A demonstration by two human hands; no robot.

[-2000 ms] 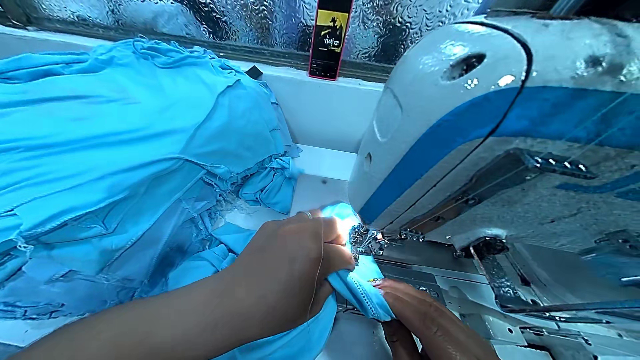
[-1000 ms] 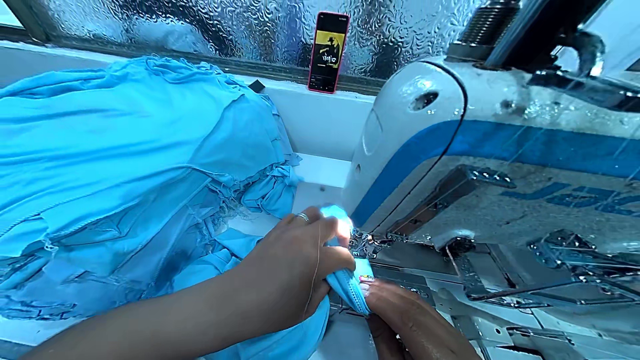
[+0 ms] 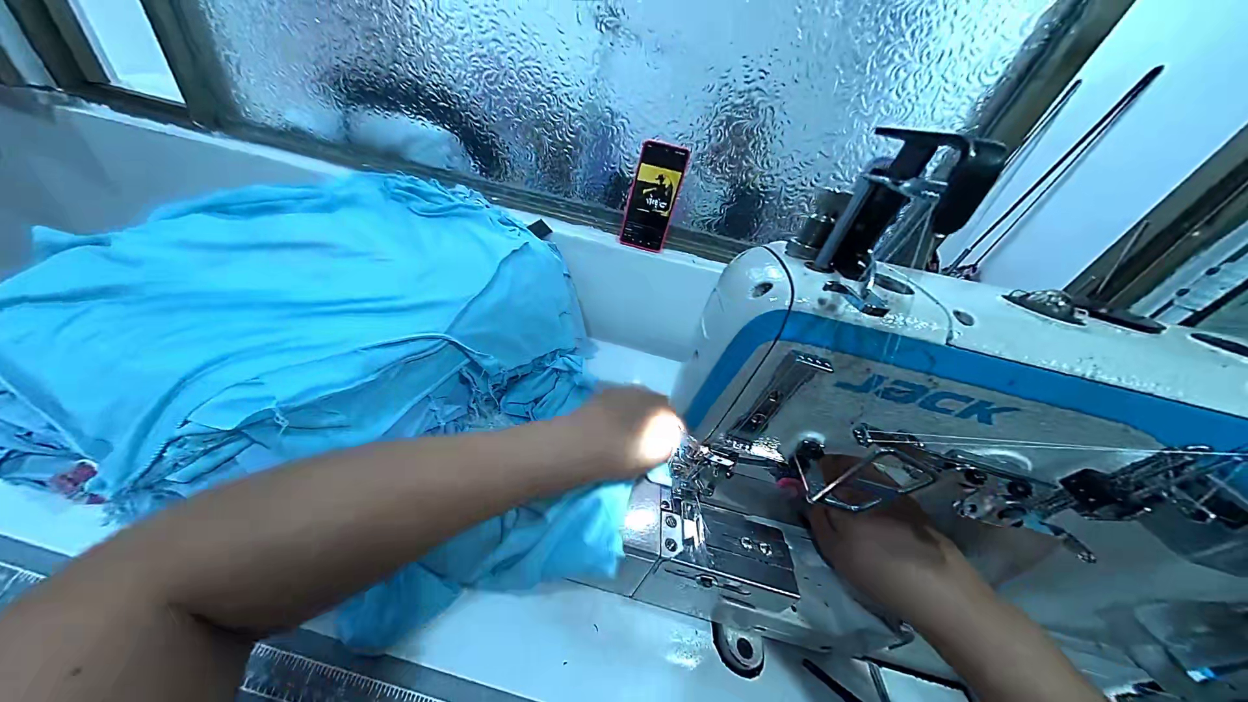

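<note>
A white and blue Jack industrial sewing machine (image 3: 916, 390) stands at the right. My left hand (image 3: 634, 429) is at the left of its needle area, brightly lit, with light blue knit fabric (image 3: 575, 536) beneath and beside it; its fingertips are hard to make out, and whether it grips the fabric is unclear. My right hand (image 3: 868, 517) reaches under the machine's arm, behind a bent wire guard (image 3: 873, 478), with its fingers mostly hidden. The metal needle plate (image 3: 741, 556) lies between the hands. A large heap of light blue fabric pieces (image 3: 292, 292) lies at the left.
A phone with a red edge (image 3: 655, 195) leans upright against the sill of a textured glass window (image 3: 546, 88). A measuring tape strip (image 3: 322, 678) runs along the table's front edge. A thread take-up assembly (image 3: 907, 195) rises from the machine's top.
My right hand has left the fabric at the needle area and moved right, under the machine's arm. My left hand is now beside the needle area. The view has shifted and shows more of the machine.
</note>
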